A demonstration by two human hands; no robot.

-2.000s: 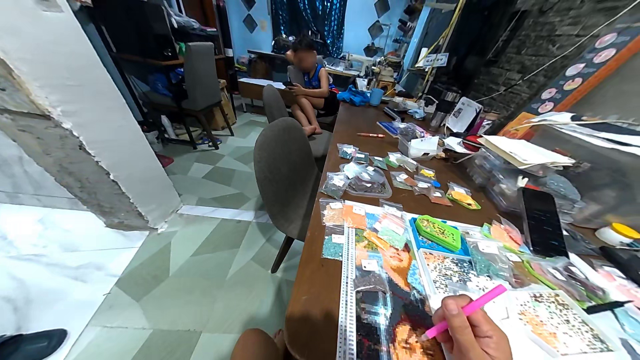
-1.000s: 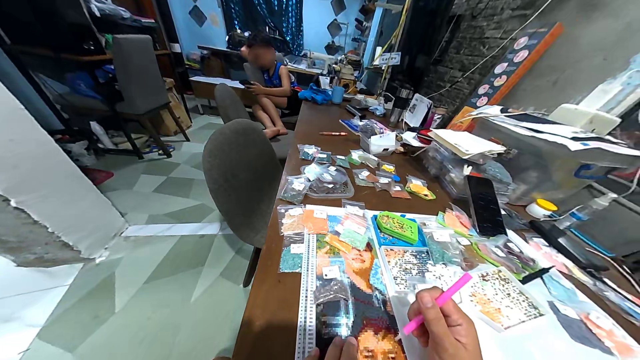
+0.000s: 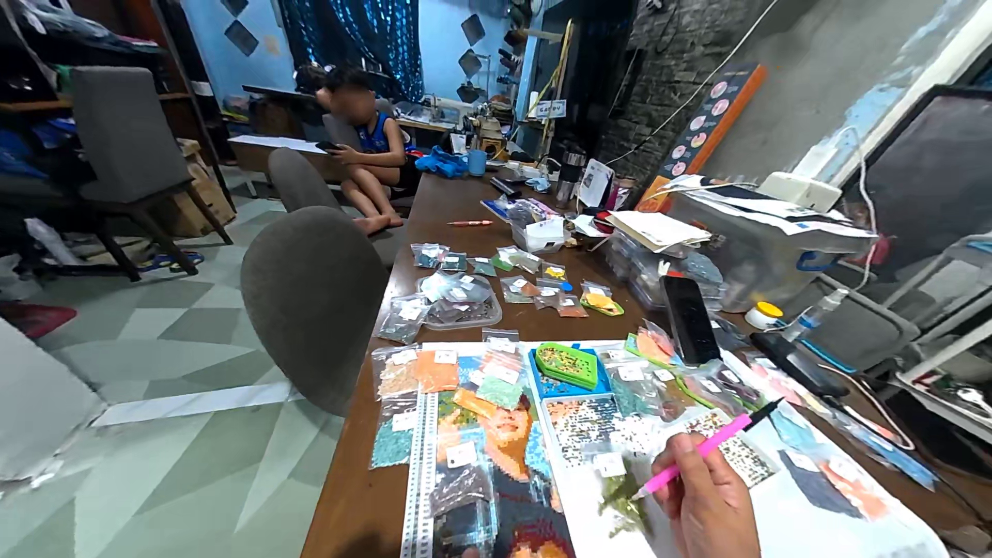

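My right hand [image 3: 709, 492] holds a pink diamond-painting pen [image 3: 697, 453] between thumb and fingers, its tip over a small zip bag of olive-green beads [image 3: 622, 496]. Only a fingertip of my left hand [image 3: 470, 552] shows at the bottom edge, by a zip bag of dark beads [image 3: 461, 488] on the partly covered diamond-painting canvas [image 3: 508, 434]. A green bead tray [image 3: 567, 365] rests on a blue tray [image 3: 542, 384] beyond. White trays of mixed beads [image 3: 581, 426] lie right of the picture. Bags of orange beads [image 3: 437, 370] and teal beads [image 3: 392, 444] lie at its left.
A black phone [image 3: 690, 319] leans at the right, near a yellow-lidded jar [image 3: 764, 314] and plastic storage boxes [image 3: 744, 240]. More bead bags and a clear container [image 3: 463, 304] stand farther back. Grey chairs [image 3: 310, 302] line the left edge; a person [image 3: 368, 147] sits at the far end.
A bag of olive-green beads now lies under the pen tip, where the earlier frames show none. My left hand, with fingers visible on the canvas a second ago, has mostly left the view.
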